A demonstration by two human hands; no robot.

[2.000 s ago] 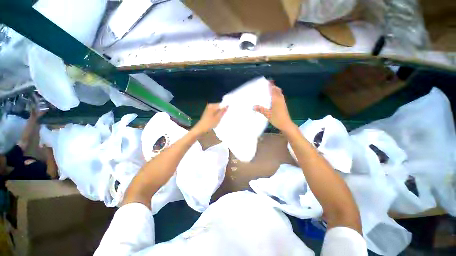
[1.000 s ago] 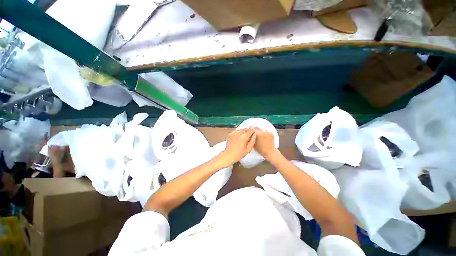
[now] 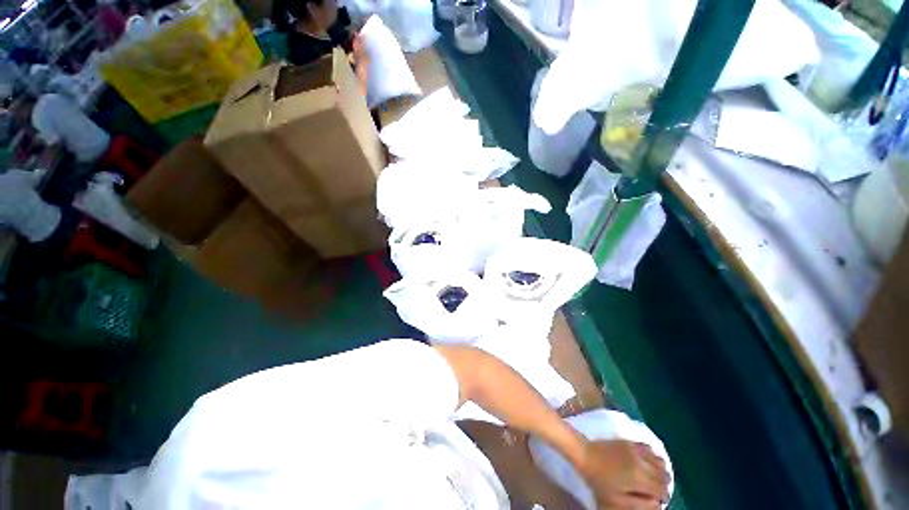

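My left hand (image 3: 630, 476) lies on top of a white bagged unit (image 3: 568, 460) at the bottom right, fingers together and bent over it. The unit sits on the brown cardboard by the green channel edge. My right hand is out of the picture. More white bagged units stand in a group further up the bench; one (image 3: 543, 261) and another beside it (image 3: 424, 304) show dark round parts at their bag mouths.
A large open carton (image 3: 309, 169) stands left of the bench, with a yellow sack (image 3: 189, 60) behind it. A green post (image 3: 698, 80) rises over the dark green channel (image 3: 698, 349). A person (image 3: 314, 25) is at the far end.
The view has swung left, bringing the large carton and floor into view. The white piece I held up earlier is now down under my hand. My right hand has left the picture.
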